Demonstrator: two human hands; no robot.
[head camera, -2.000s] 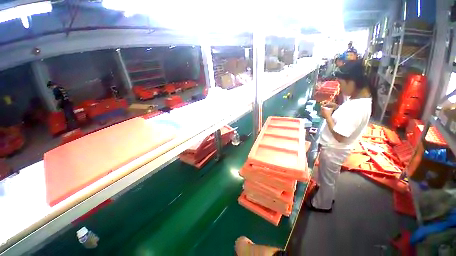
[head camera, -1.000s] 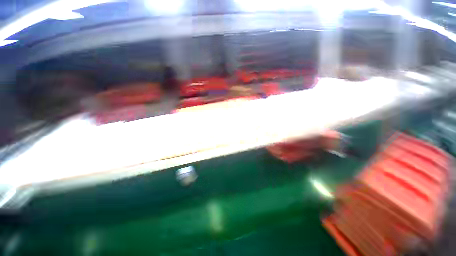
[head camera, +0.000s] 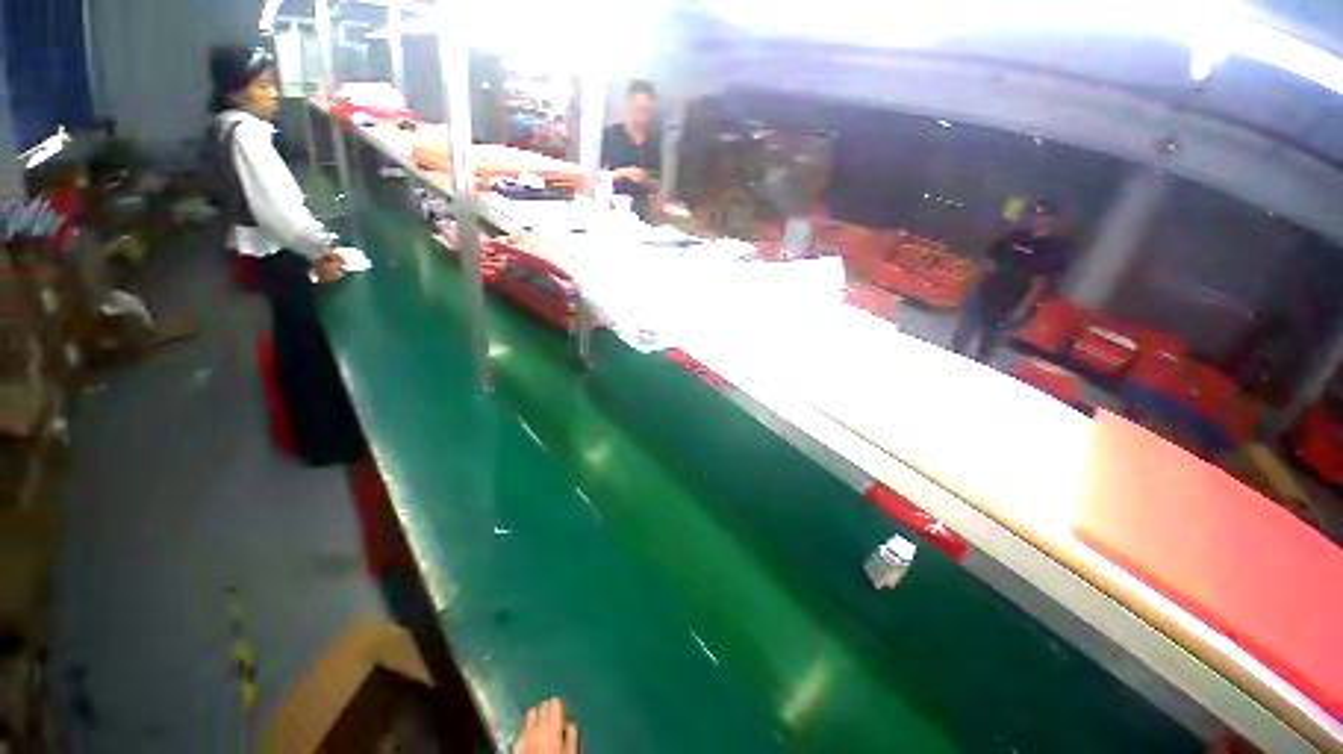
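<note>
A hand, by its place my left hand (head camera: 547, 729), shows at the bottom edge. Only its fingers are visible, at the near edge of the green belt (head camera: 589, 648); the rest is cut off, and nothing shows in the fingers. My right hand cannot be made out. A small reddish patch at the bottom right is too cut off to name. A small white bottle or container (head camera: 890, 561) stands on the belt near the shelf, away from my hand.
The overexposed white shelf (head camera: 943, 398) runs above the belt, with a red-orange sheet (head camera: 1208, 538) at right. Metal posts (head camera: 466, 221) rise beside the belt. A person (head camera: 280, 221) stands at its left edge; two others are beyond the shelf. A brown carton (head camera: 346, 685) sits at lower left.
The view has swung left along the belt. The tray stack and the white-clothed person at right are out of view; another person and the carton have come in at left.
</note>
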